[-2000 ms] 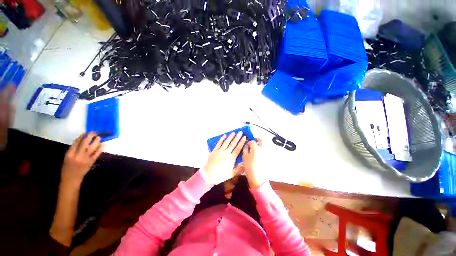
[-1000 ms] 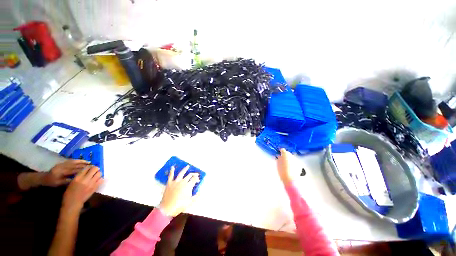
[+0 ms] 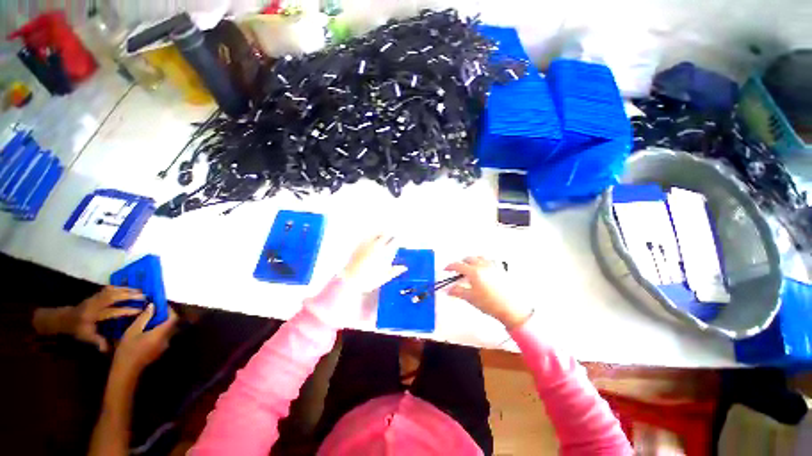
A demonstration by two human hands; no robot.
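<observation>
A blue tray (image 3: 406,312) lies on the bench near its front edge. My left hand (image 3: 369,265) is at its upper left edge, fingers apart, the thumb reaching over the tray. My right hand (image 3: 488,287) is right of the tray and holds a short black cable (image 3: 438,287). Two light-tipped plug ends of the cable lie over the middle of the tray. The rest of the cable is mostly hidden by my right hand. A filled blue tray (image 3: 291,244) lies to the left, two plug ends at its top and a black coil low in it.
A large black cable heap (image 3: 356,107) lies behind. Stacked blue trays (image 3: 583,120) and a dark phone (image 3: 514,199) are at back right. A grey basket (image 3: 757,258) holds white-faced packs. At left are a white-faced pack (image 3: 105,216) and another person's hands (image 3: 125,321) on a blue tray.
The filled tray now lies apart at left, released by my left hand. Another tray has come from the stack to the front, uncovering the phone. My right hand has moved back with a cable.
</observation>
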